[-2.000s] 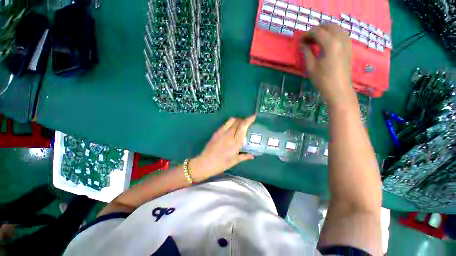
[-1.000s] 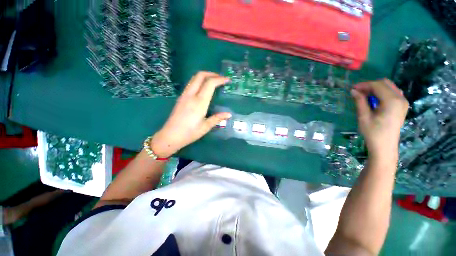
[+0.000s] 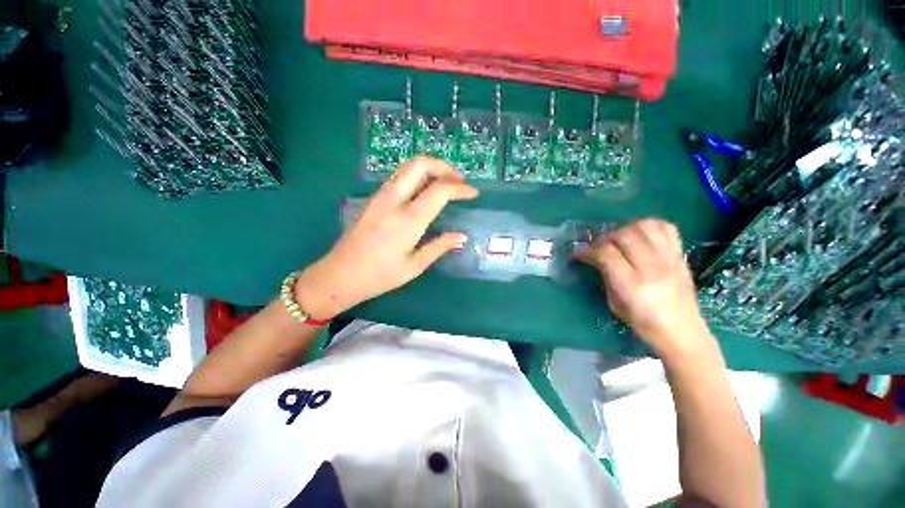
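Note:
A clear plastic holder (image 3: 504, 266) lies on the green mat in front of me, with white-silver square parts (image 3: 500, 245) in its pockets. My left hand (image 3: 397, 228) rests over its left part, thumb near one square, fingers spread. My right hand (image 3: 640, 273) is at its right end, fingertips bunched together on or just above a pocket; whether they grip something is hidden. Just beyond lies a second clear holder with a green circuit board strip (image 3: 541, 151), its spring antennas pointing away from me. My left fingertips are close to this strip's near edge.
A red block (image 3: 496, 40) lies at the back with one small square on it. A board stack (image 3: 193, 89) stands at left, a board pile (image 3: 794, 228) at right. Blue-handled cutters (image 3: 716, 169) lie beside the pile. A white bin (image 3: 134, 322) is below the table edge.
My right hand has moved left from beside the board strip onto the near holder's right end. The blue-handled cutters now lie on the mat. The camera view has shifted, so things sit further left.

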